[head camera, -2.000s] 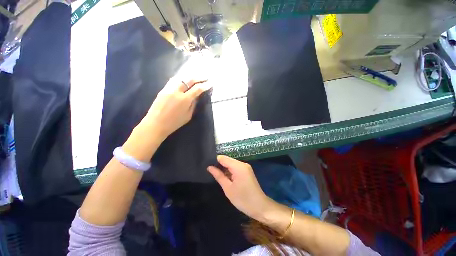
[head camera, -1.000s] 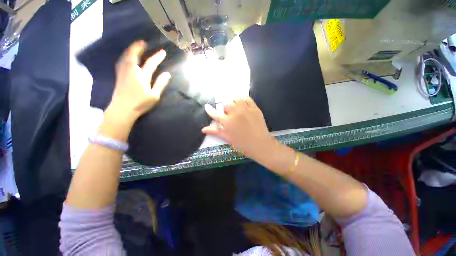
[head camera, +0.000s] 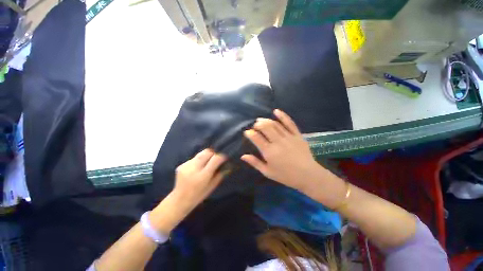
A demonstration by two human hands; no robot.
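The black garment panel [head camera: 212, 122] lies bunched and creased in front of the sewing machine [head camera: 233, 21], hanging over the table edge. It is clear of the needle area [head camera: 220, 50], which glares white under the lamp. My left hand [head camera: 198, 174] grips the panel near the table edge, its fingertips pinching the cloth. My right hand [head camera: 278, 145] lies on the panel's right side with its fingers bent; whether it pinches the cloth is not clear. Small cut pieces [head camera: 307, 79] lie flat right of the needle. Long cut pieces [head camera: 55, 106] hang over the left table edge.
A green-and-blue tool [head camera: 401, 86] lies right of the machine base, with a coiled pale cable [head camera: 456, 79] farther right. A green measuring tape [head camera: 370, 138] runs along the table front. Below are a red basket [head camera: 394, 185] and blue plastic [head camera: 302, 211].
The panel has come out from under the needle area towards me and bunched up, baring white table on the left. My left hand has moved nearer and taken hold of it; my right hand has moved right.
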